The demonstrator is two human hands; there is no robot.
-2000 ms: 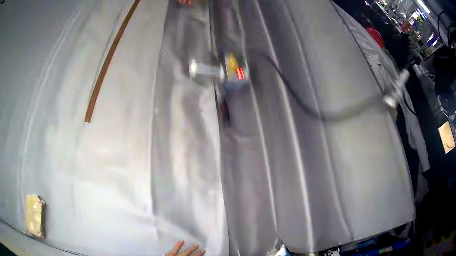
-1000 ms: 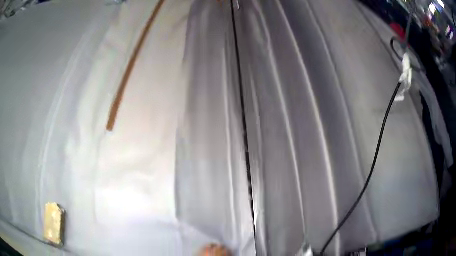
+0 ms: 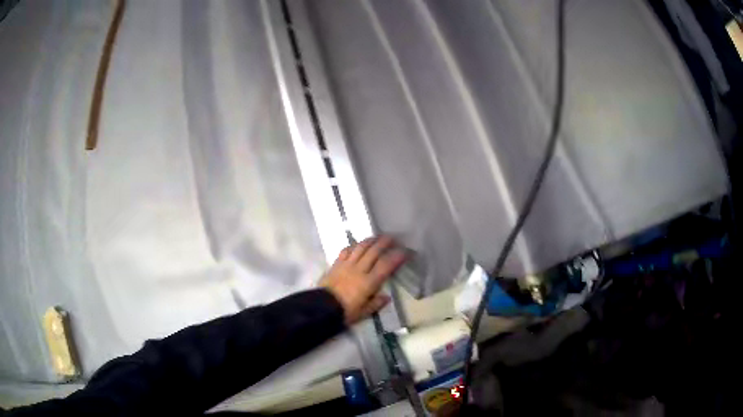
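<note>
Grey fabric (image 3: 456, 122) covers the table. The silver guide rail (image 3: 314, 138) with its dark slotted line runs across it to the near edge. My left hand (image 3: 362, 275), in a dark sleeve, lies palm down over the rail's near end. Its fingers are slightly bent and reach the fabric edge on the right; nothing shows held in it. The end cutter (image 3: 446, 391) is at the near edge right of the rail, with its white cylinder (image 3: 432, 346) and a red light. The black cable (image 3: 542, 163) runs up from it over the cloth. My right hand is out of view.
The yellowish fabric weight (image 3: 61, 342) lies at the near left. A brown strip (image 3: 104, 77) lies on the far left cloth. A blue fitting (image 3: 354, 387) sits by the rail end. Blue parts (image 3: 517, 301) and dark clutter are below the near right edge.
The cutter, mid-cloth two seconds ago, is now at the near edge. The silver rail face now shows. My left hand has come over the rail end. The cable now crosses the cloth.
</note>
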